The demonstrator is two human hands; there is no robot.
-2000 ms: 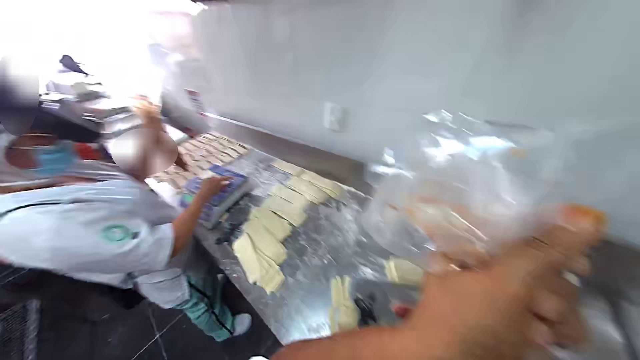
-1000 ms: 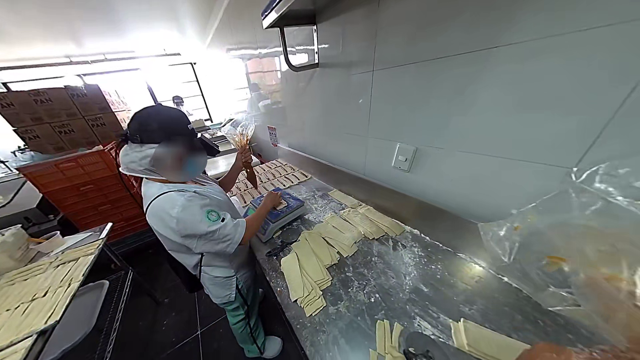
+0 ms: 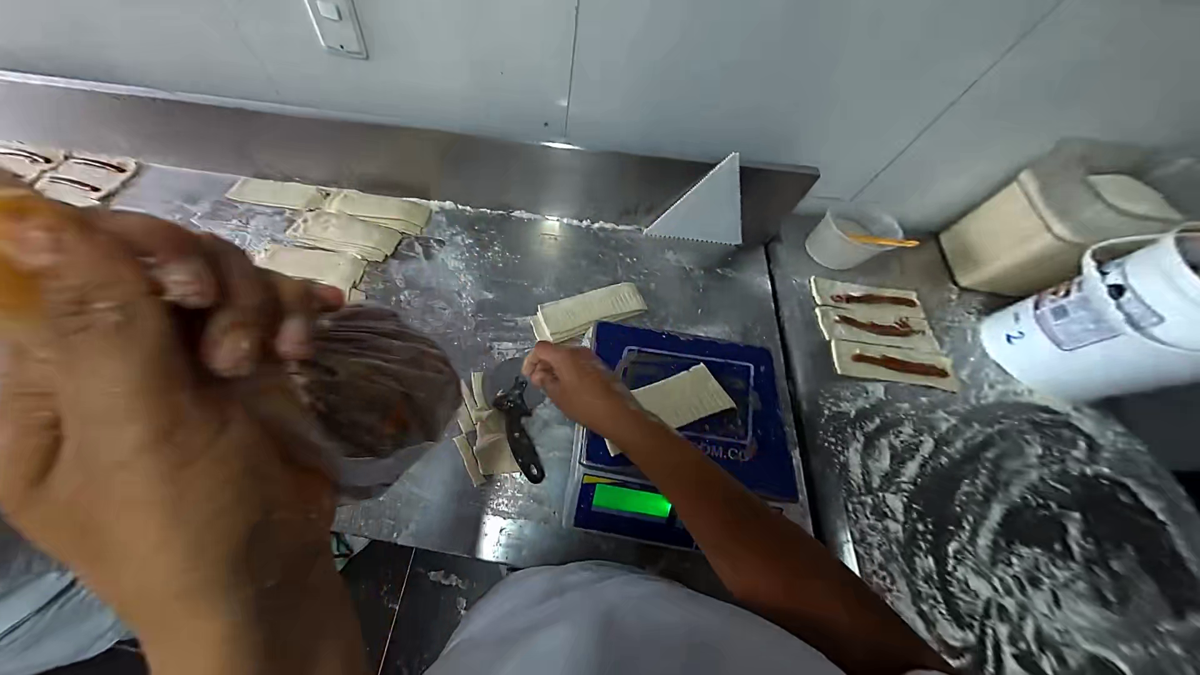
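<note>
My left hand (image 3: 159, 337), large and close at the left, grips the gathered part of a clear plastic bag with a dark brown filling (image 3: 380, 384). My right hand (image 3: 572, 375) reaches over the left edge of a blue digital scale (image 3: 764, 375), its fingertips near a stack of pale dough strips (image 3: 595, 309); whether they hold anything I cannot tell. On the scale lies a dough piece (image 3: 689, 398), partly behind my forearm. Beside my right hand, a pizza cutter (image 3: 520, 431) with a black handle rests by small dough scraps (image 3: 483, 436).
Dough strips (image 3: 347, 234) lie by the wall, with filled dough pieces (image 3: 89, 178) beyond. A toothed triangular scraper (image 3: 708, 206) leans on the backsplash. To the right are a plastic cup (image 3: 848, 234), dough with brown filling (image 3: 886, 328), a white bucket (image 3: 1087, 328) and a floured surface (image 3: 1031, 525).
The view has swung from the co-worker's side to the scale and the floured surface. My right hand and the dark-filled bag are now in sight.
</note>
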